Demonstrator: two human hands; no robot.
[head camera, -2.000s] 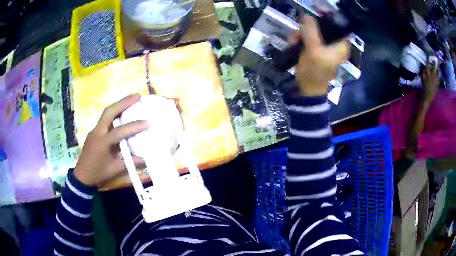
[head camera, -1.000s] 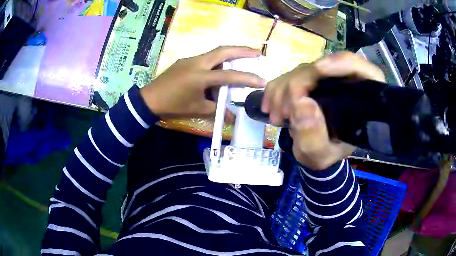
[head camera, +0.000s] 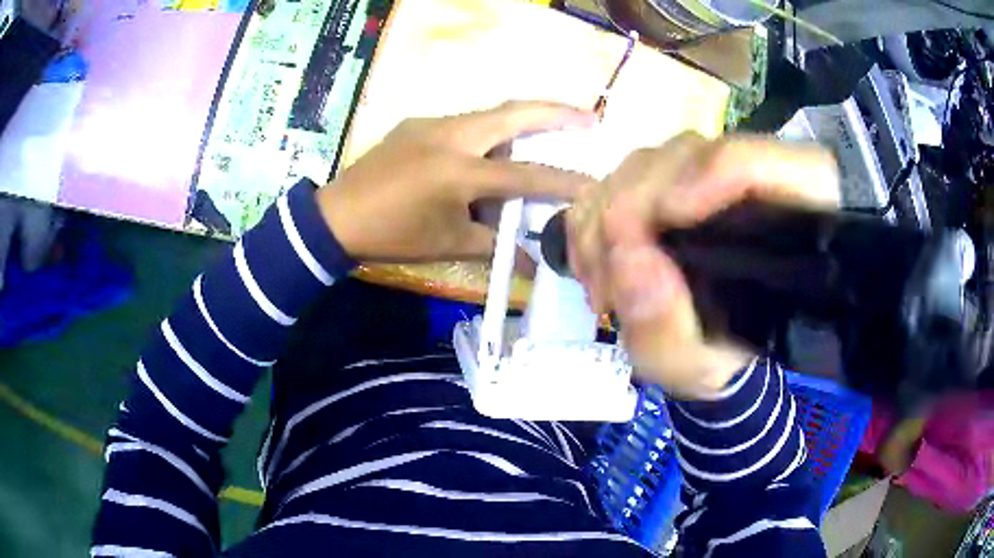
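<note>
The white housing (head camera: 556, 381) lies over the near edge of the cream-yellow work pad (head camera: 469, 65), its flat crossbar end towards my body. My left hand (head camera: 425, 191) holds its round end from the left, fingers spread over it. My right hand (head camera: 665, 251) grips the black electric screwdriver (head camera: 807, 283), which is blurred and points left. Its tip is at the housing, near the round end and the left side bar; whether it touches a screw is hidden. A thin dark lead wire (head camera: 618, 76) runs from the round end up across the pad.
Part of a clear round tub (head camera: 681, 20) shows beyond the pad. A silver-grey metal fixture (head camera: 856, 136) stands at right. A blue plastic crate (head camera: 638, 469) is below right, near a person's pink clothing (head camera: 954, 463). Pink printed paper (head camera: 142, 109) lies at left.
My right hand has brought the screwdriver from the bench's right side to the housing. Over the last second, hands, housing and screwdriver have shifted slightly in view.
</note>
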